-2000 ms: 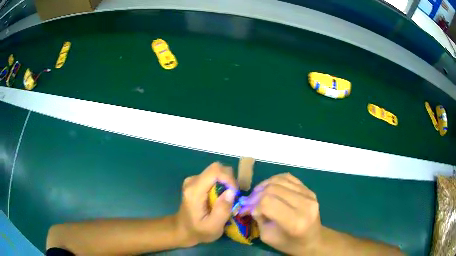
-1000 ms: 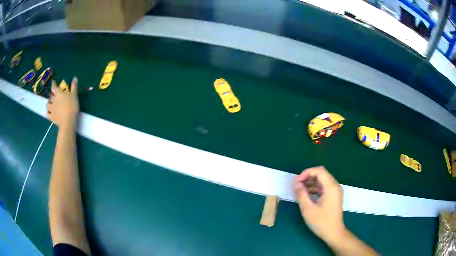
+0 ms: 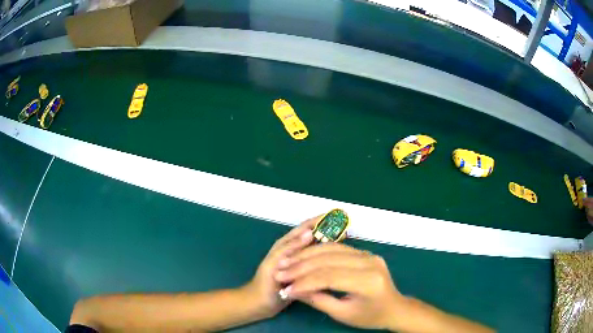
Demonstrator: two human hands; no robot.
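Note:
A yellow car body shell point(image 3: 332, 225) is held open side up near the white rail, with a green circuit board showing at its far end. My left hand point(image 3: 276, 270) is closed around the shell from the left. My right hand point(image 3: 344, 279) lies over the near part of the shell and hides it. A tiny white connector or wire end point(image 3: 283, 294) shows at my right fingertips, beside my left hand; whether the right fingers pinch it is hard to tell.
The green belt point(image 3: 214, 130) beyond the white rail point(image 3: 182, 190) carries yellow base plates point(image 3: 289, 119) and car shells point(image 3: 473, 162). A cardboard box point(image 3: 107, 27) stands at the back left. A clear bag point(image 3: 572, 293) lies at the right edge. Another person's fingers point(image 3: 588, 209) show at the far right.
My left hand has come back from the belt's left end with a shell, and a shell there is gone. My right hand has moved left to it. The tan piece is no longer visible.

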